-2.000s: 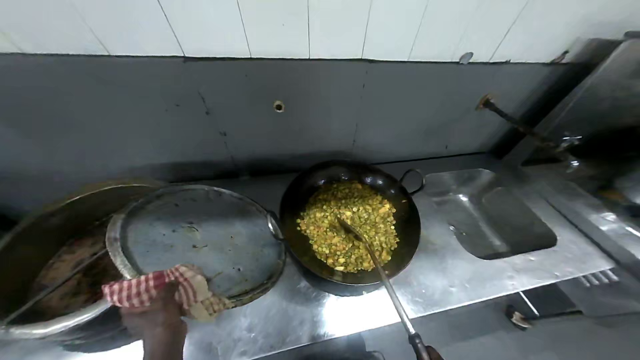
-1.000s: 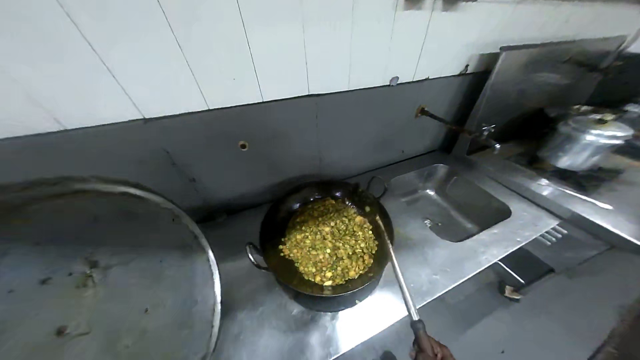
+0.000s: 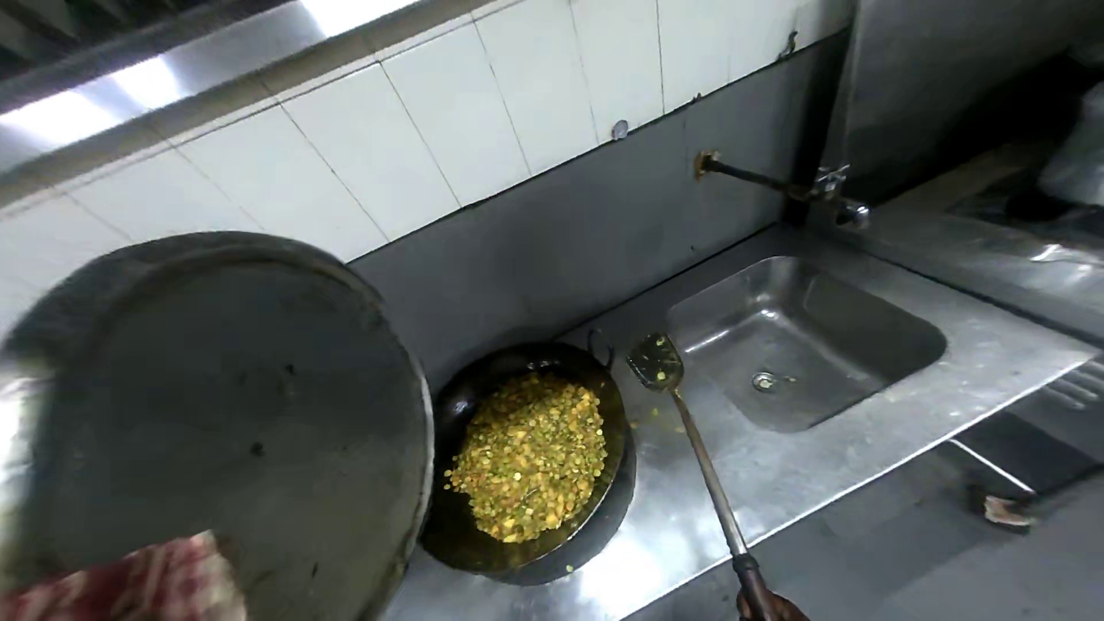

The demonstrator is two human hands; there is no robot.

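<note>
At the bottom edge my right hand [image 3: 774,607] grips the dark handle of a long metal spatula [image 3: 709,466]. Its flat, food-smeared blade is at the counter, between the wok and the sink. A dark metal wok [image 3: 614,435] holds a heap of chopped green and yellow vegetables [image 3: 535,457]. On the left a large round metal lid [image 3: 233,405], tilted up, overlaps the view of the wok's left side. A red and white checked cloth [image 3: 138,582] lies against the lid at the lower left; my left hand itself does not show.
Right of the spatula blade is a steel sink [image 3: 819,345] set in the steel counter [image 3: 828,448], with a wall tap [image 3: 832,190] beyond it. Grey panelling and white tiles [image 3: 457,112] form the wall behind. Bits of food lie on the counter beside the wok.
The spatula blade has moved out of the wok to the counter on its right. The lid, lower and flatter two seconds ago, is now raised and tilted. The view has turned.
</note>
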